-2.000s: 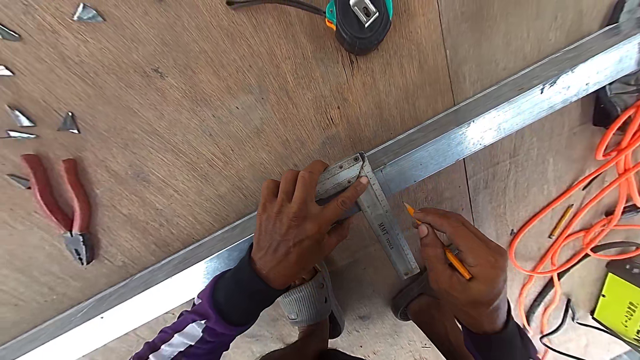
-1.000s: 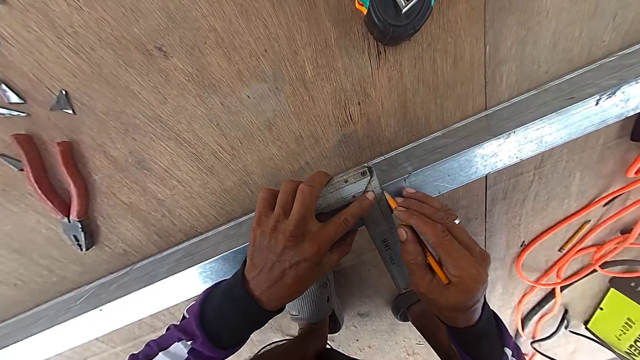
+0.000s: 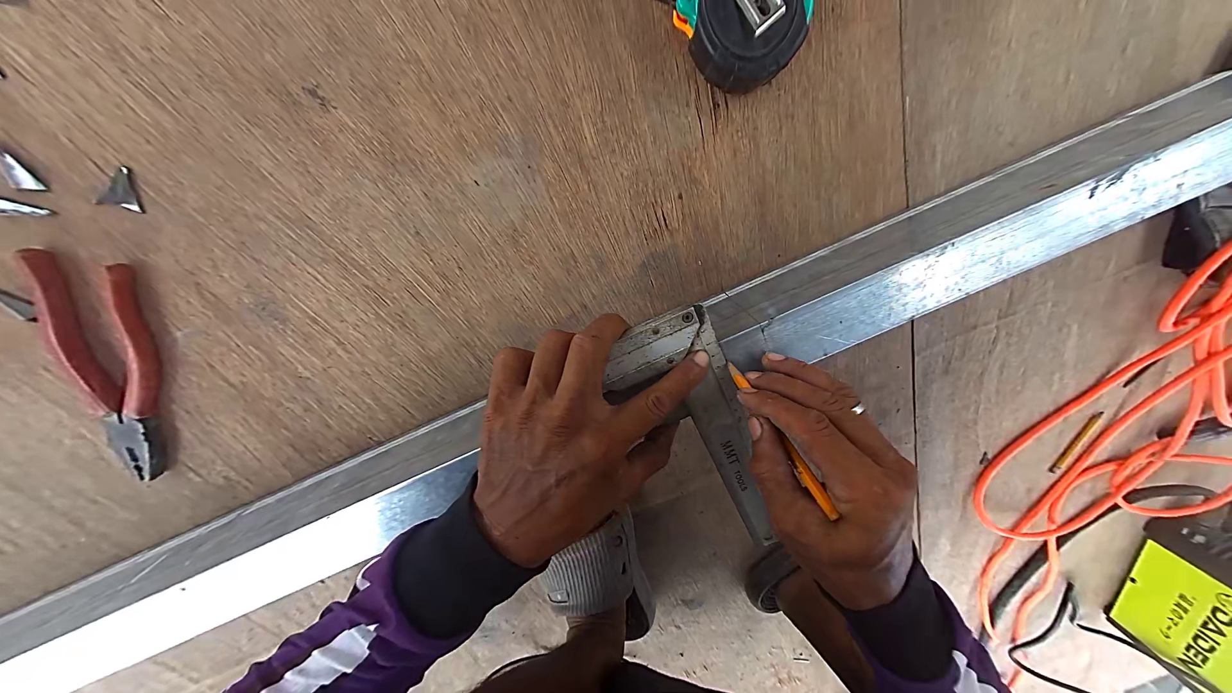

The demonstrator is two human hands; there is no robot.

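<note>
A long metal channel (image 3: 924,274) runs diagonally over the plywood surface. My left hand (image 3: 577,438) grips the stock of a try square (image 3: 727,452) and presses it against the channel, index fingertip at the corner. The square's blade crosses the channel and extends beyond its lower edge. A yellow pencil (image 3: 808,476) is held in my right hand (image 3: 837,472), its tip beside the blade's right edge on the channel. A faint line shows on the metal just right of the tip.
Red-handled pliers (image 3: 125,375) and metal offcuts (image 3: 120,190) lie at left. A tape measure (image 3: 751,43) is at the top. An orange cord (image 3: 1020,433), a pencil-like stub (image 3: 1076,443) and a yellow-green box (image 3: 1174,606) are at right. My feet are below the channel.
My right hand has moved in to the square's blade, bringing the pencil tip onto the channel. My left hand still holds the square at the channel.
</note>
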